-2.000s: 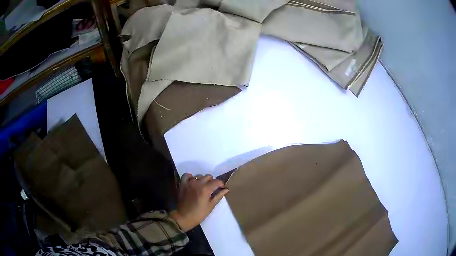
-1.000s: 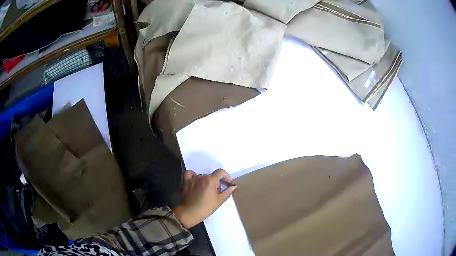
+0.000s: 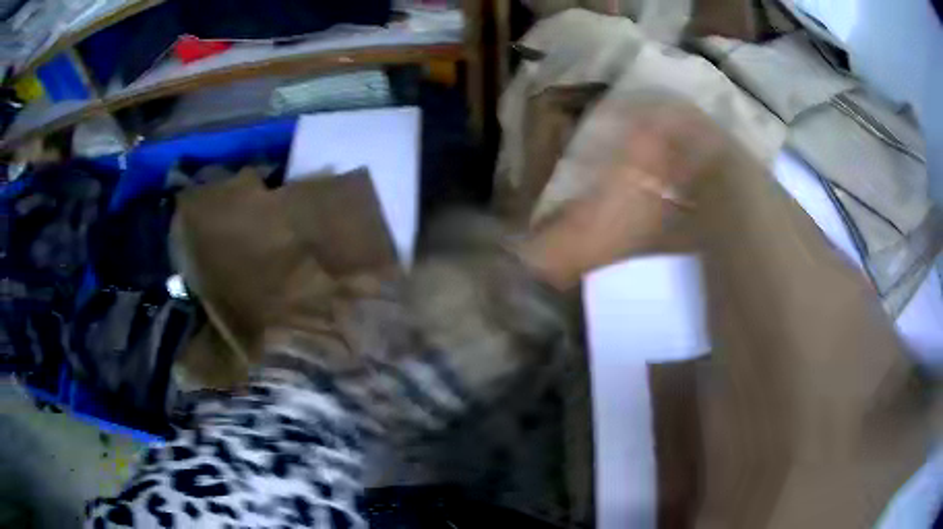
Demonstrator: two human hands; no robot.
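My left hand (image 3: 631, 201) is badly blurred at upper centre, its plaid sleeve coming from the lower left. It grips the top edge of a large brown garment panel (image 3: 812, 351), which hangs down from it across the right side. Exactly how the fingers hold the cloth is too blurred to tell. Another narrow brown piece (image 3: 675, 444) lies under the panel's left edge on the white tabletop (image 3: 624, 413). My right hand is not in view.
Beige pieces (image 3: 817, 88) are heaped at the table's far side. To the left, a brown cloth piece (image 3: 300, 232) and a white sheet (image 3: 403, 150) lie on a blue crate (image 3: 140, 178) with dark cloth. A wooden-edged shelf (image 3: 279, 70) stands behind.
My left hand has moved up and away from the table's near edge, drawing the brown panel with it over the white top. The view has swung left.
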